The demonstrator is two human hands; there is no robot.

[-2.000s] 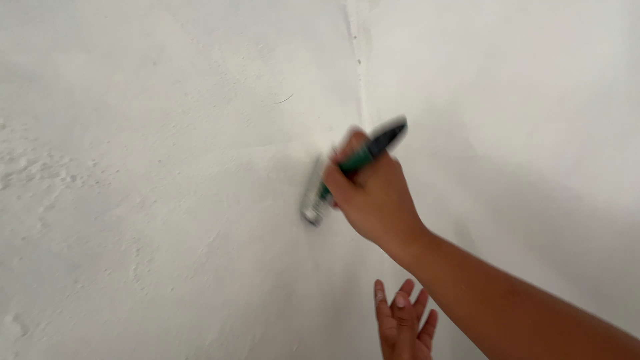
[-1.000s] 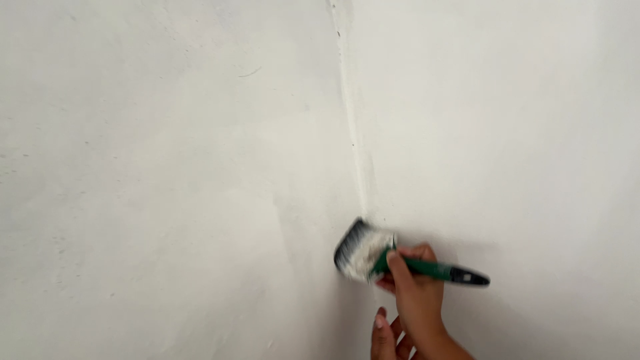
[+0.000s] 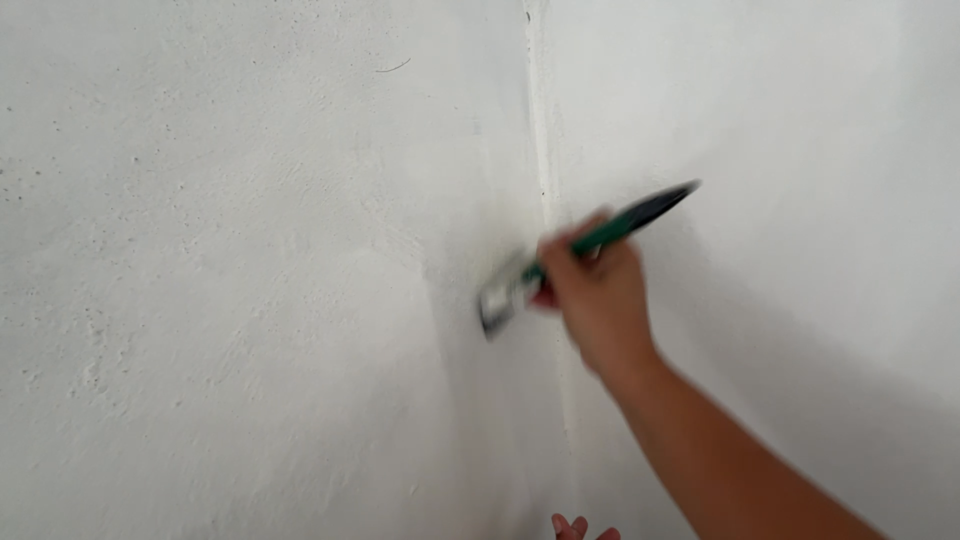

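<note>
My right hand (image 3: 600,285) is closed around the green and black handle of a flat paintbrush (image 3: 615,229). The brush's dark bristles, with white paint on the brush head, are blurred and lie against the left white wall (image 3: 262,300), just left of the corner. The handle tilts up to the right. At the bottom edge of the view, only a few fingertips of my left hand (image 3: 574,529) show, below the brush; its palm and whatever it may hold are out of view.
The left wall meets the right wall (image 3: 787,150) in a corner seam (image 3: 541,150) with a rough white ridge. Bumps and small pits mark the left wall. A thin dark hair-like strand (image 3: 394,67) lies on it near the top.
My right hand has moved the brush up and left from the corner seam onto the left wall, and the handle now points up to the right. Less of my left hand shows.
</note>
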